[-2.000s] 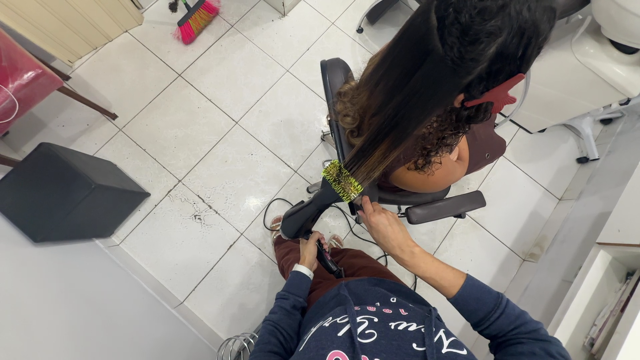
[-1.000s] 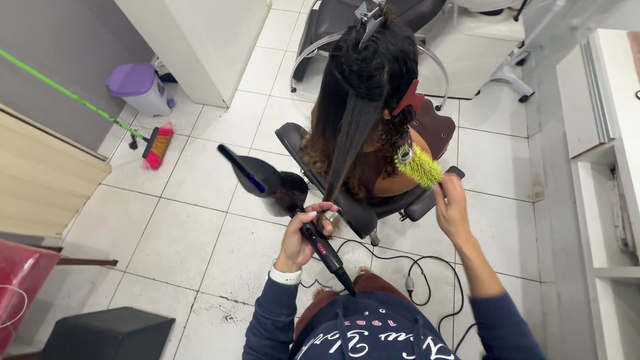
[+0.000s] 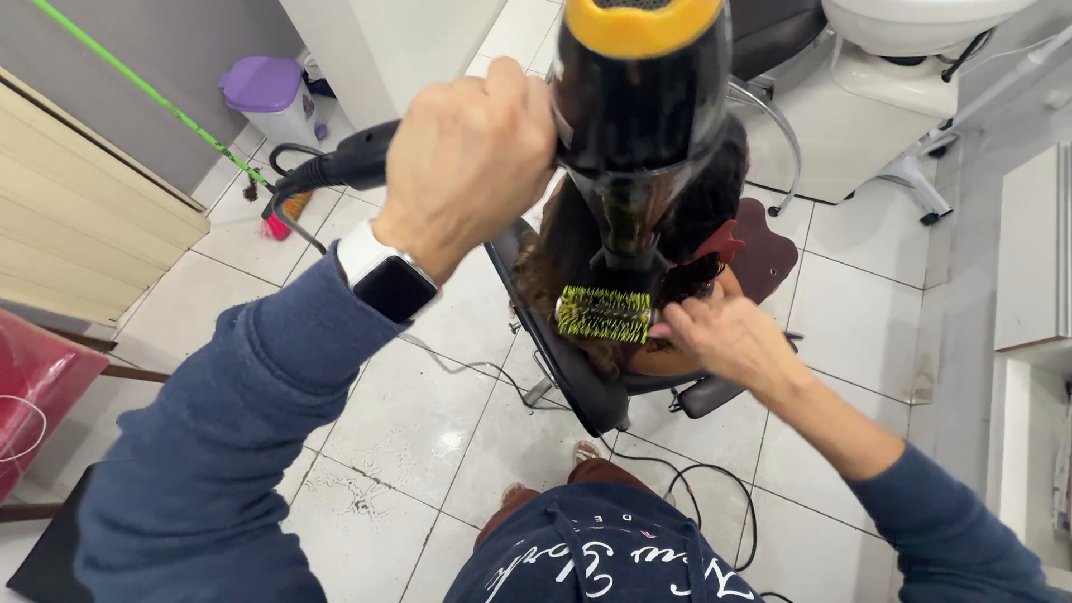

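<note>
My left hand, raised high, is closed round the handle of a black hair dryer with a yellow rear ring. The dryer's nozzle points down at a round hairbrush with yellow-green bristles. My right hand grips the brush at its handle end, which my fingers mostly hide. The brush lies against the lower part of the dark hair of a seated person. The dryer covers much of the person's head. A red hair clip shows beside the hair.
The person sits in a black salon chair with an armrest at right. A black cord loops on the tiled floor. A white washbasin unit is behind, a white cabinet at right, a purple-lidded bin and broom at back left.
My left hand has lifted the dryer, and its nozzle now points down over the hair. My right hand has brought the brush from beside the person's shoulder to the hair.
</note>
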